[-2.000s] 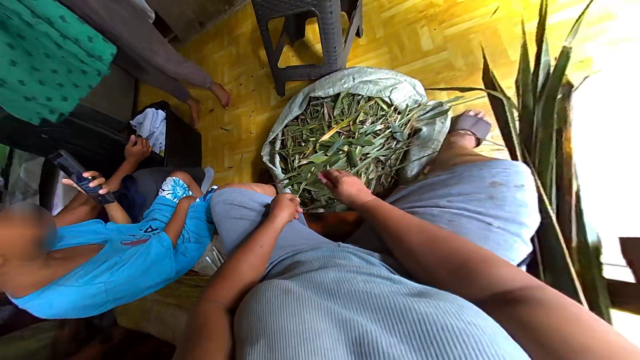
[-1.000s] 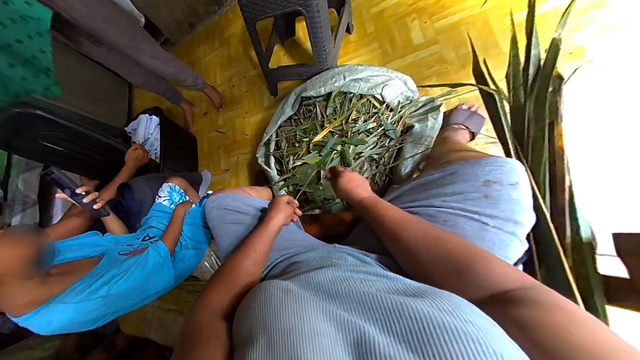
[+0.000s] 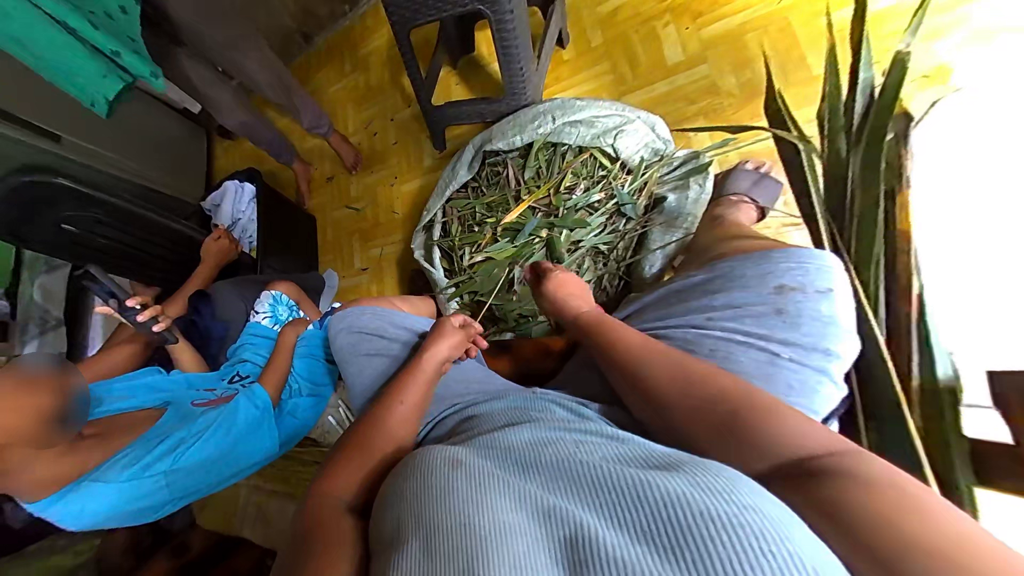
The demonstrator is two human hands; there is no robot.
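An open woven plastic sack (image 3: 588, 124) stands between my legs, filled with cut strips of long green leaves (image 3: 560, 200). My left hand (image 3: 454, 339) is over my thigh at the sack's near edge, its fingers closed on a thin pale leaf strip (image 3: 494, 294) that slants up toward the leaves. Over the near part of the pile is my right hand (image 3: 562, 293), fingers bent; a dark green leaf piece shows just beyond its fingertips, and whether the hand grips it is unclear.
Tall, long-bladed leaves (image 3: 868, 160) stand at the right beside my leg. A dark plastic stool (image 3: 480, 108) is beyond the sack. At left, a person in a blue shirt (image 3: 192, 424) holds a phone (image 3: 124, 304); near them is a black bin (image 3: 288, 232) with cloth. Another person's bare feet (image 3: 344, 152) are behind.
My right hand has moved slightly over the leaf pile, while my left hand has stayed near the sack's edge.
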